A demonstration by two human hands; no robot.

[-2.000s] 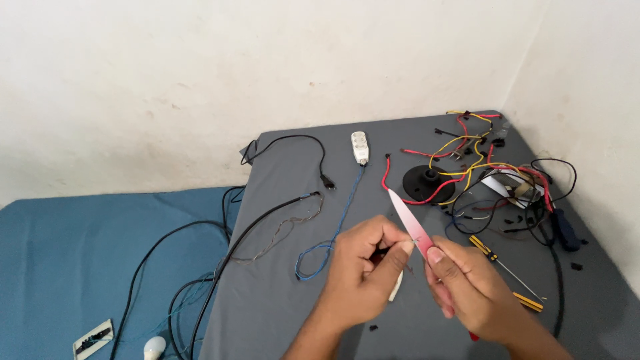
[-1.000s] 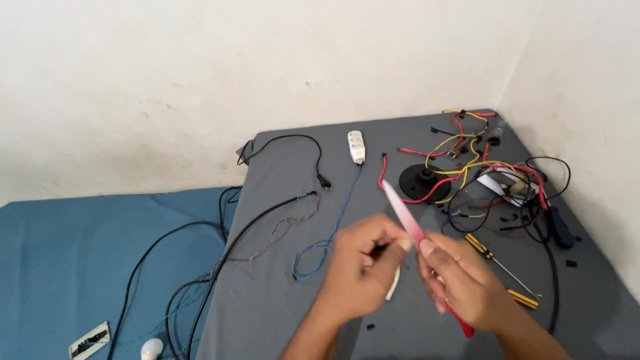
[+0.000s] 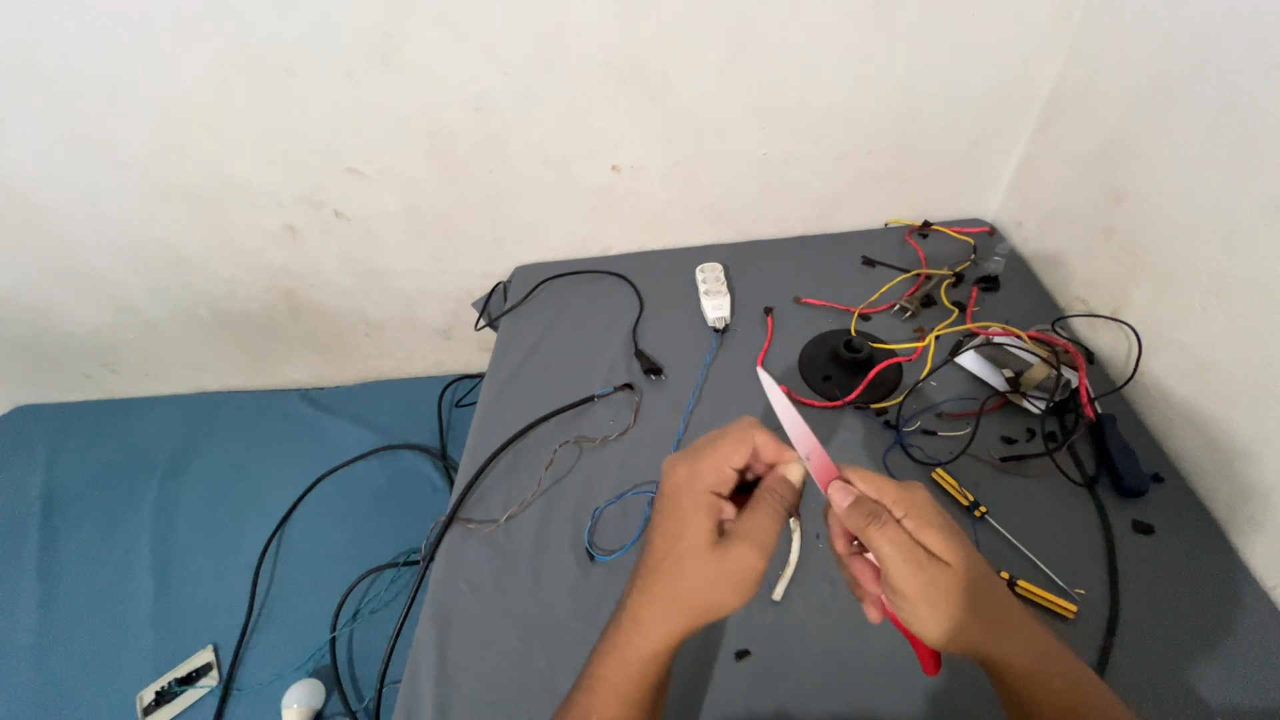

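My right hand grips a knife with a pinkish-white blade and a red handle, its tip pointing up and left. My left hand is closed, thumb and forefinger pinched on a small piece beside the blade; the piece is mostly hidden by the fingers. A short white cable piece shows just below, between the hands; whether it joins the pinched piece cannot be told. Beyond the blade tip lie a red wire and a round black base.
A white socket block on a blue twisted cord stands behind. Tangled wires, screwdrivers and a blue-handled tool lie right. Black cables cross the grey cloth's left edge. A light bulb rests on blue cloth. Walls rise behind and right.
Both hands stay close together, the knife still in my right hand. The blade's angle has shifted slightly. The objects on the grey cloth have not plainly moved.
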